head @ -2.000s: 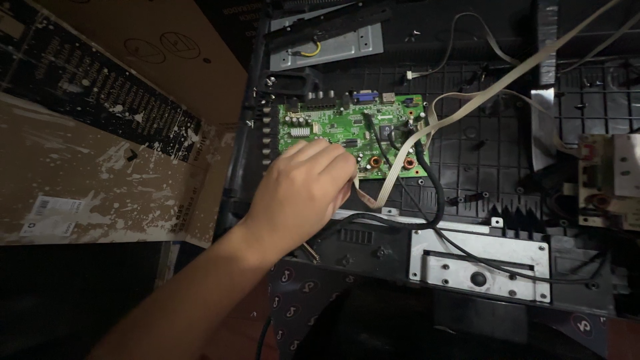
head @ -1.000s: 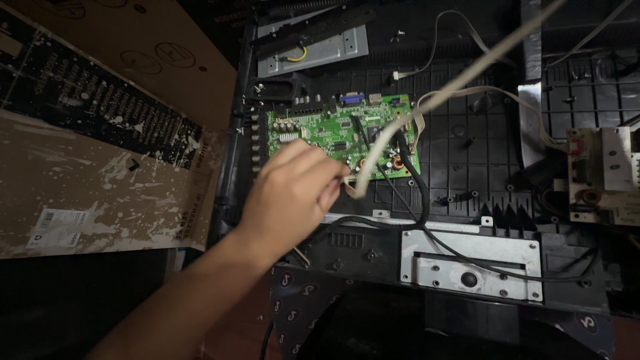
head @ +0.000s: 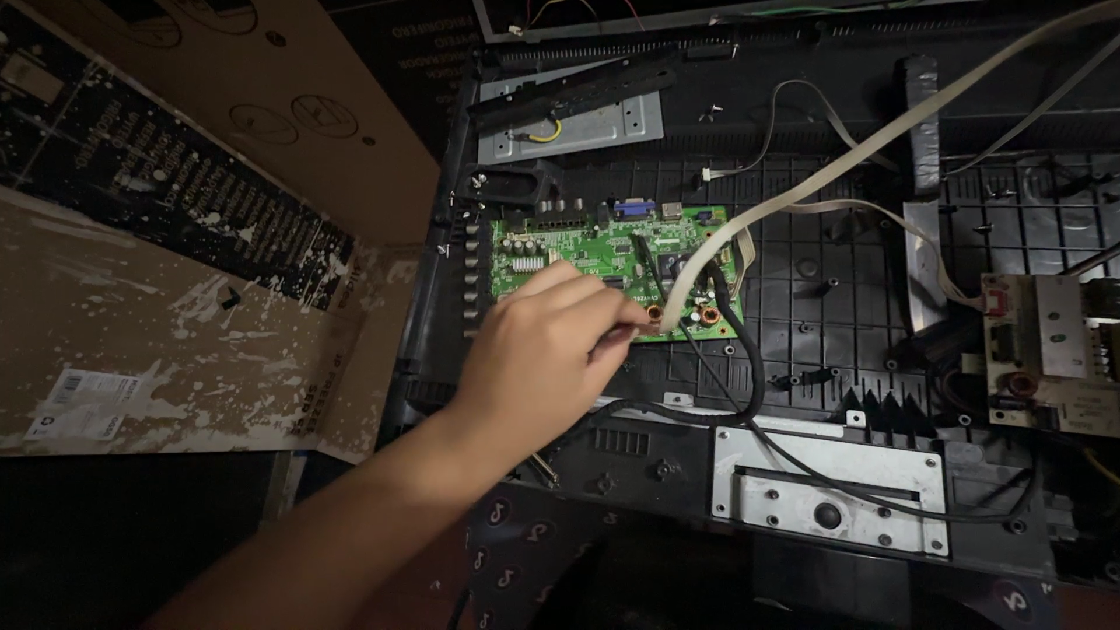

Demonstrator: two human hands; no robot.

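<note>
My left hand (head: 551, 350) reaches in from the lower left, over the lower edge of a green circuit board (head: 577, 241). Its thumb and index finger are pinched on the end of a pale flat ribbon cable (head: 779, 197), which runs up to the upper right. The tip of that cable is hidden by the fingers. A black cable (head: 744, 350) and a thinner dark wire cross the board's right part. The board lies in a black plastic rear housing of a television (head: 840, 262). My right hand is out of view.
A second board (head: 1050, 350) sits at the right. Near the bottom is a silver metal bracket (head: 822, 490); a metal plate (head: 604, 122) lies at the top. Loose screws (head: 479, 181) rest near the housing's left edge. A cardboard box (head: 175, 350) stands at the left.
The ribbon cable's lower part has shifted; two seconds ago it looped below the board's edge, and now it rises from my fingers over the board. The hand still pinches near the lower edge.
</note>
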